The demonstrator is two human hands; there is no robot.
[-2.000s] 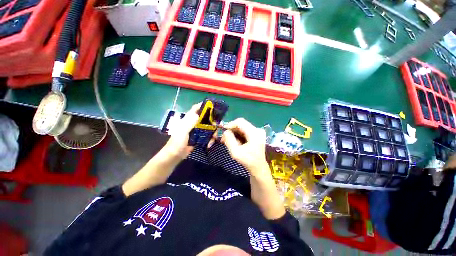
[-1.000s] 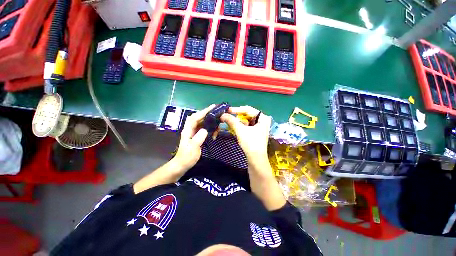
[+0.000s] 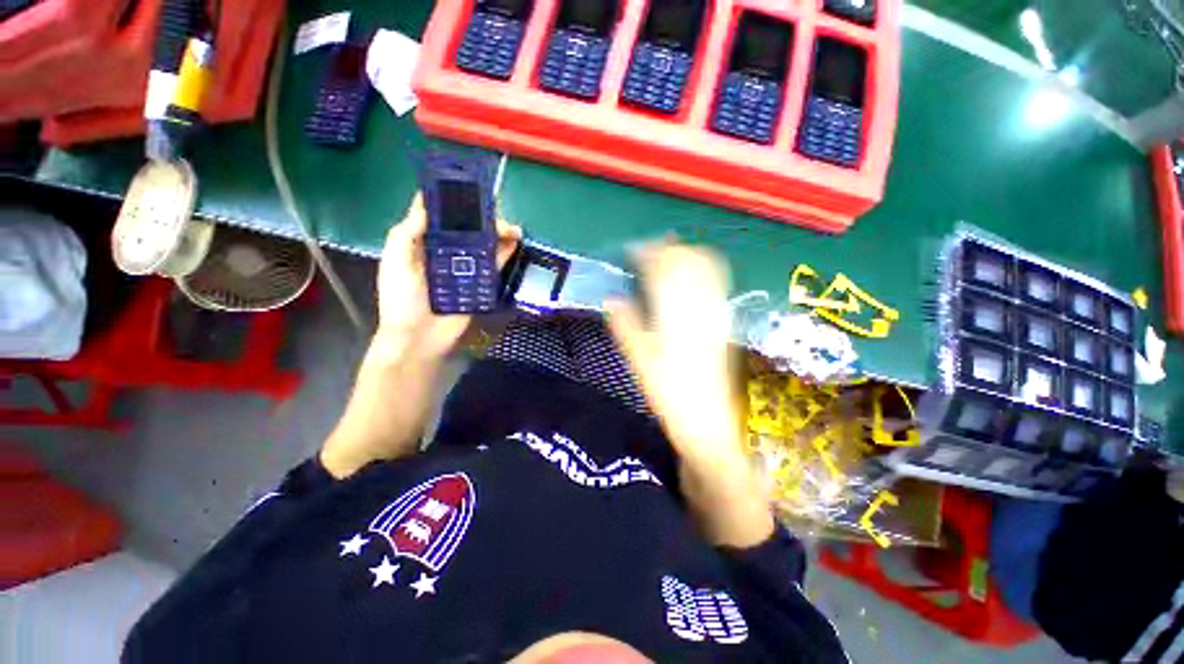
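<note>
My left hand (image 3: 416,292) holds a dark blue keypad phone (image 3: 461,240) upright, screen and keys facing me. No yellow frame shows on the phone. My right hand (image 3: 682,311) is motion-blurred, right of the phone, over the right end of a clear tray strip (image 3: 591,285); whether its fingers hold anything cannot be told. The strip lies at the table edge with a black-framed screen window (image 3: 539,278) at its left end, close to my left fingers.
Orange phone tray (image 3: 636,153) with phones lies ahead. Yellow frames (image 3: 851,306) and crumpled film (image 3: 802,345) are right, above a waste bag (image 3: 805,448). Lens tray (image 3: 1039,344) lies farther right. A separate phone (image 3: 339,96), black hose (image 3: 178,39) and fan (image 3: 247,275) are left.
The phone has turned upright to face me, and the yellow piece is gone from my fingers. My right hand has moved away from it. Another yellow frame lies on the table; the view has shifted.
</note>
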